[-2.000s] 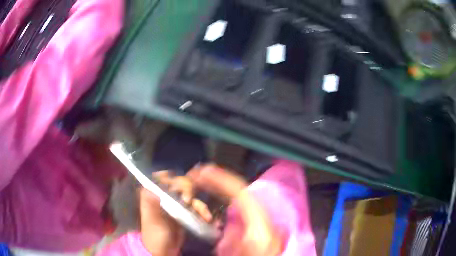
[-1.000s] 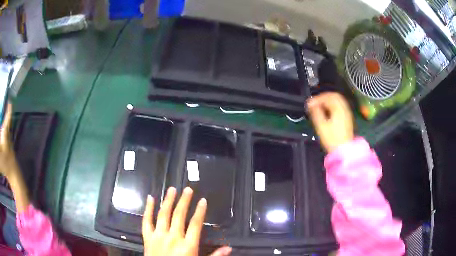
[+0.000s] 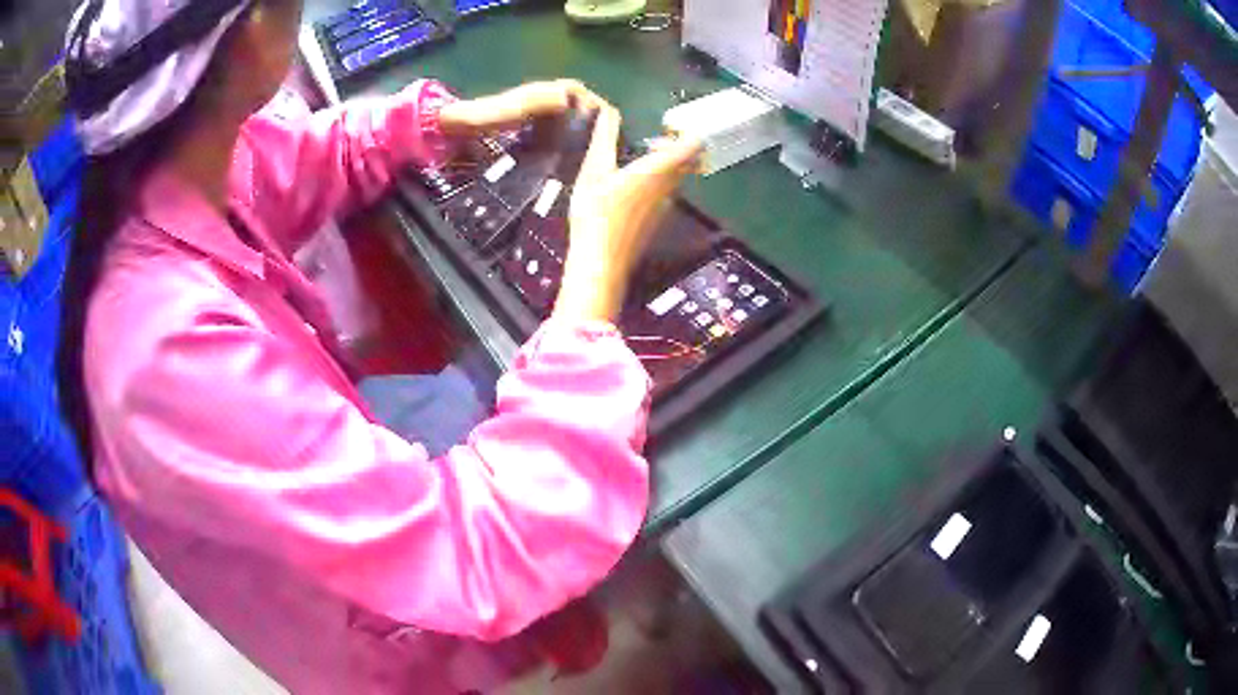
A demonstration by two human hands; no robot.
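Neither of my hands is in the picture. Nearest in front of me, at the lower right, a black foam tray (image 3: 801,638) lies on the green bench. A smartphone (image 3: 923,597) with a dark glass face and a white label sticker (image 3: 950,535) lies in one recess. A second dark smartphone (image 3: 1086,638) with a white label sticker (image 3: 1033,637) lies beside it, partly cut off by the lower edge. Another black tray (image 3: 1154,407) lies behind at the right edge.
A person in a pink smock (image 3: 340,502) sits at left, arms over another foam tray (image 3: 733,373) with phones, one screen (image 3: 726,302) lit with icons. Behind stand a white box (image 3: 726,125), a white chart (image 3: 849,54) and blue bins (image 3: 1086,122).
The view has swung left to the neighbouring person. Both my hands, seen over the trays one second ago, are out of the picture. The fan has also left the view.
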